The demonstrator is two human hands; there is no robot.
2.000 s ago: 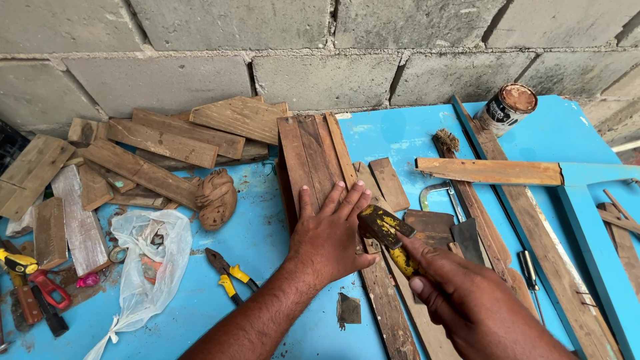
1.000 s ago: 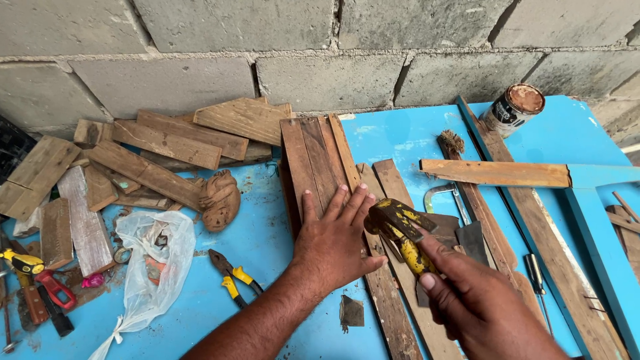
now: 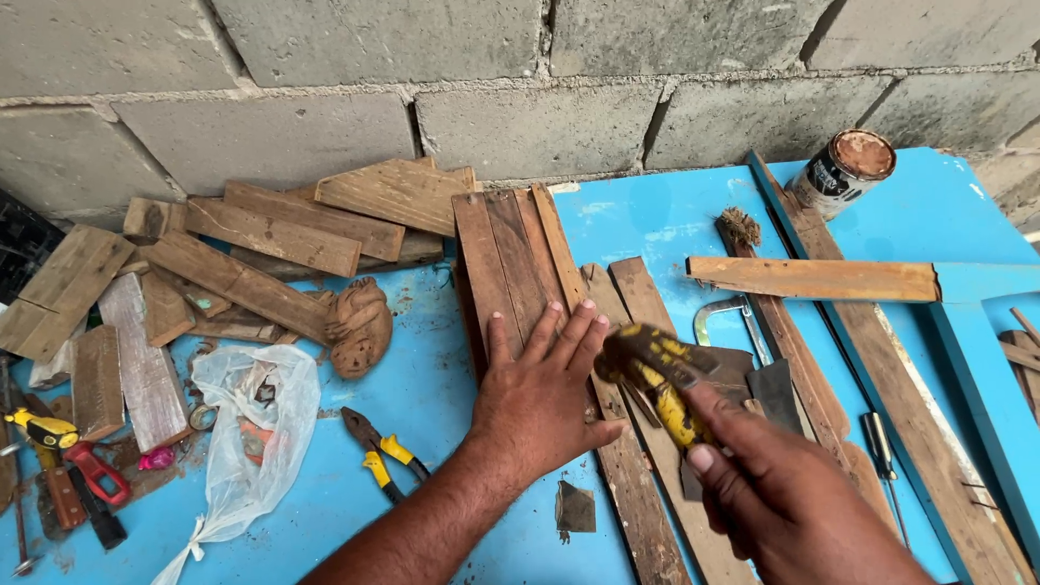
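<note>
My left hand (image 3: 540,390) lies flat, fingers spread, on the near part of a wooden box (image 3: 508,260) made of brown slats. A narrow lighter strip (image 3: 559,240) runs along the box's right edge, with my fingertips close to it. In my right hand (image 3: 764,471) is a claw hammer (image 3: 658,366) with worn yellow paint, its head beside my left fingers and slightly blurred. Long wooden boards (image 3: 642,487) lie under and around the hammer. Yellow-and-black pliers (image 3: 382,451) rest left of my left forearm.
Scrap wood (image 3: 276,236) is piled at the back left, beside a carved wooden piece (image 3: 360,327). Nearer are a plastic bag (image 3: 260,479) and a red-handled tool (image 3: 97,474). On the right are a paint can (image 3: 845,171), a screwdriver (image 3: 879,443), a C-clamp (image 3: 719,313) and a blue-painted wooden frame (image 3: 975,382). A block wall (image 3: 528,130) stands behind.
The hammer in my right hand has shifted and tilted slightly beside my left hand. My left hand stays spread on the box.
</note>
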